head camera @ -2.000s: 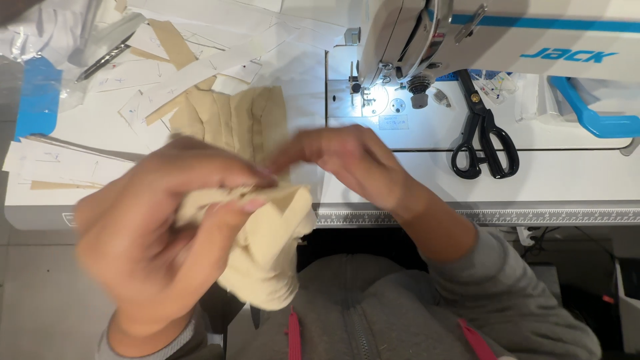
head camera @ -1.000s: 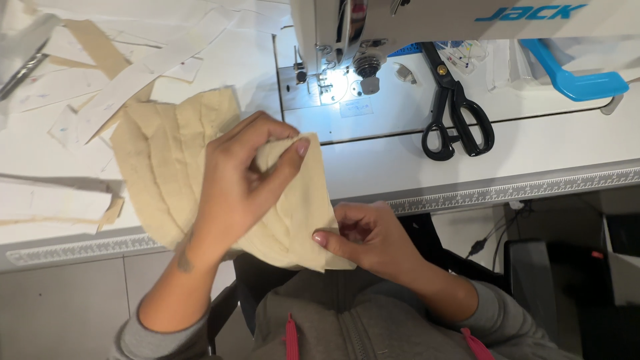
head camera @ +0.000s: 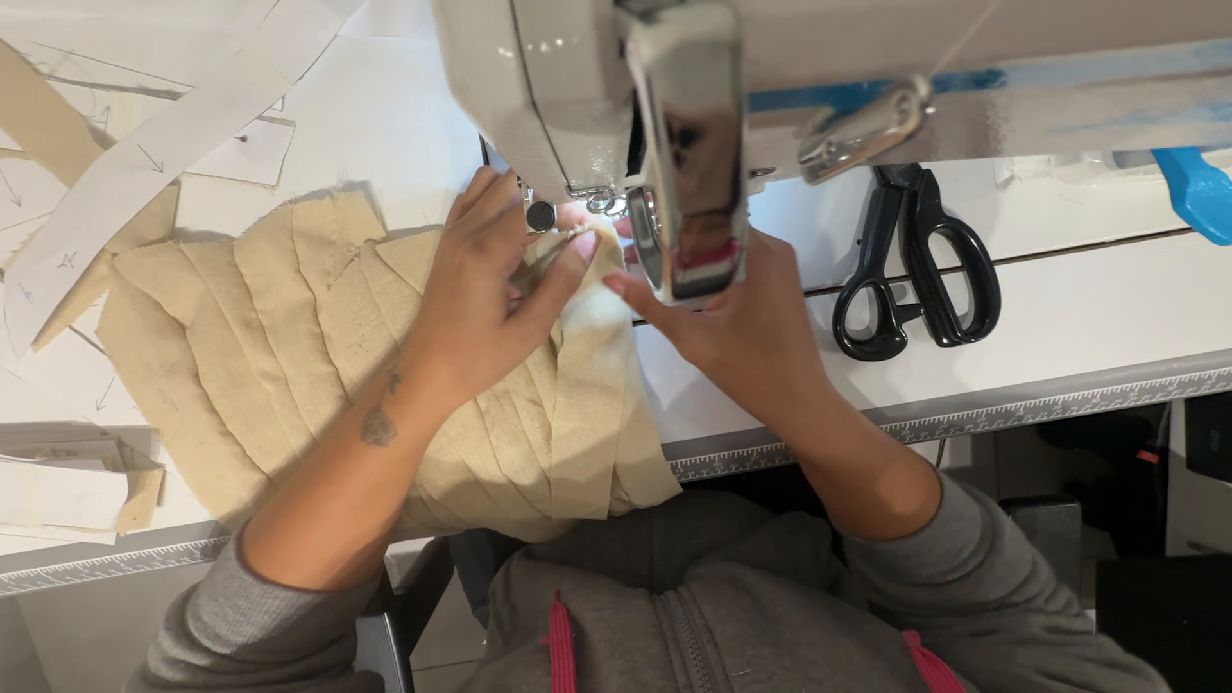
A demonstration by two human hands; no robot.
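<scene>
A beige fabric piece with several stitched seams (head camera: 279,327) lies across the table and hangs over its front edge. My left hand (head camera: 491,289) pinches the fabric's upper edge between thumb and fingers, just below the needle area of the sewing machine (head camera: 558,96). At the right of that edge is my right hand (head camera: 741,318), its thumb and forefinger close to the fabric; the machine's head partly hides its fingers, so its grip cannot be made out. The presser foot is mostly hidden.
Black-handled scissors (head camera: 948,269) lie right of my right hand. Paper pattern pieces (head camera: 144,164) and fabric scraps cover the left side, with a paper stack (head camera: 58,491) near the front. A blue plastic object (head camera: 1193,192) is at far right. A ruler tape (head camera: 1049,395) lines the table's front edge.
Both hands have moved from the table's front edge up to the machine's needle area, bringing the fabric edge along. The fabric, bunched up two seconds ago, is now spread out. The view is closer.
</scene>
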